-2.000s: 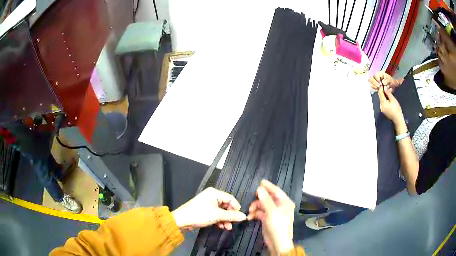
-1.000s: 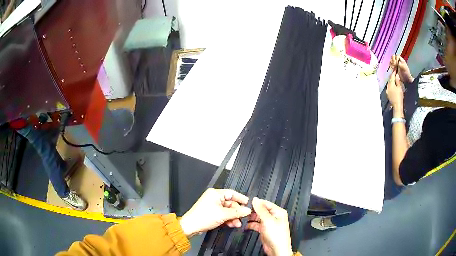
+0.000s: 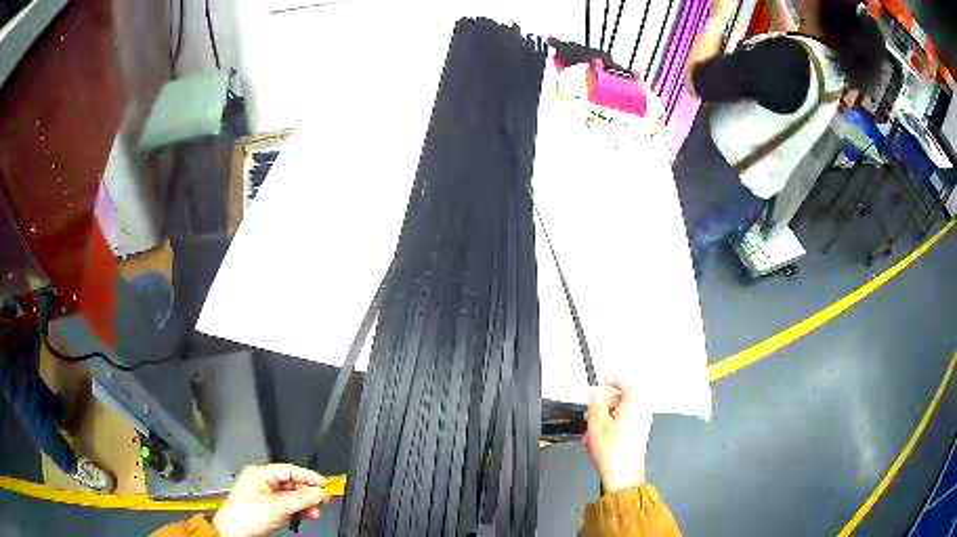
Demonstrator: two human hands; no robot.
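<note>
A thick bundle of long black straps lies fanned on a white sheet, its near ends hanging past the sheet's edge at the bottom. My right hand pinches the end of one strap pulled out to the bundle's right. My left hand is at the lower left, its fingertips at the end of a strap that angles out from the bundle's left side.
A pink pad lies right of the bundle's far end. A red machine stands at left, near a green stool. A person is at upper right. Another person's leg shows at left. Yellow lines cross the floor.
My hands, together over the bundle before, are now spread to either side of it. A single strap has come out to the right with my right hand. The person at right has turned and moved back.
</note>
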